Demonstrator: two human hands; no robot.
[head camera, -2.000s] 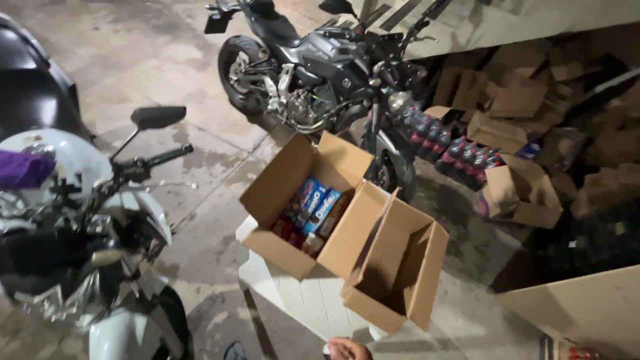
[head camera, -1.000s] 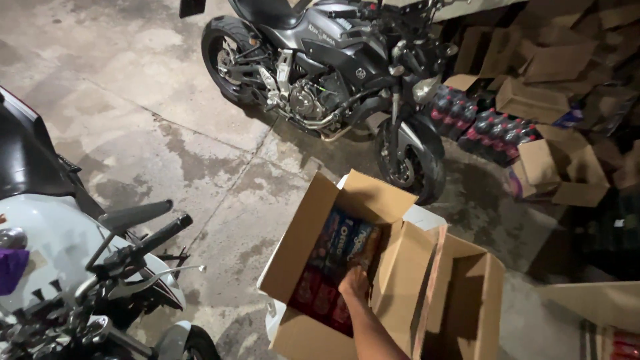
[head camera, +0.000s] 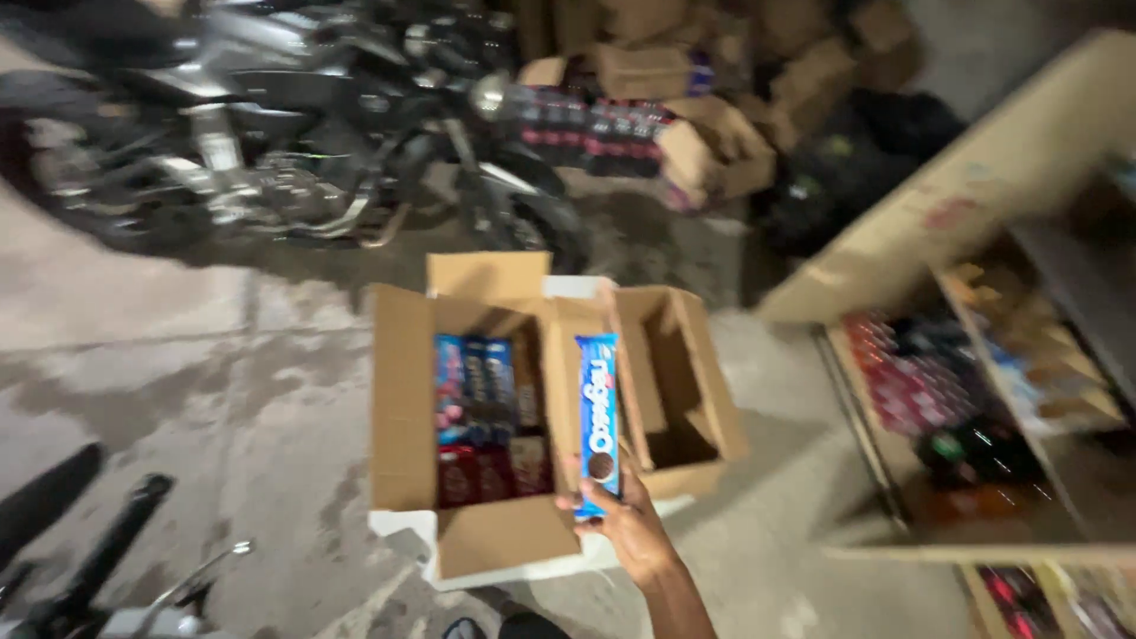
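My right hand grips the lower end of a blue cookie packet, which bears large white lettering and a picture of a dark cookie. The packet is held upright in view over the right flap of an open cardboard box. Inside that box lie blue packets in the upper part and red packets below. Beside it on the right is a second open cardboard box, whose visible inside shows only cardboard. Both boxes rest on a white surface. My left hand is out of the frame.
A dark motorcycle stands behind the boxes, and another's handlebar reaches in at lower left. Bottle packs and cardboard cartons lie at the back. On the right, a shelf unit holds packaged goods. Much of the view is blurred.
One second ago my right hand was reaching inside the left box; now it is raised over the flap with a blue packet in it. The view has shifted to the right.
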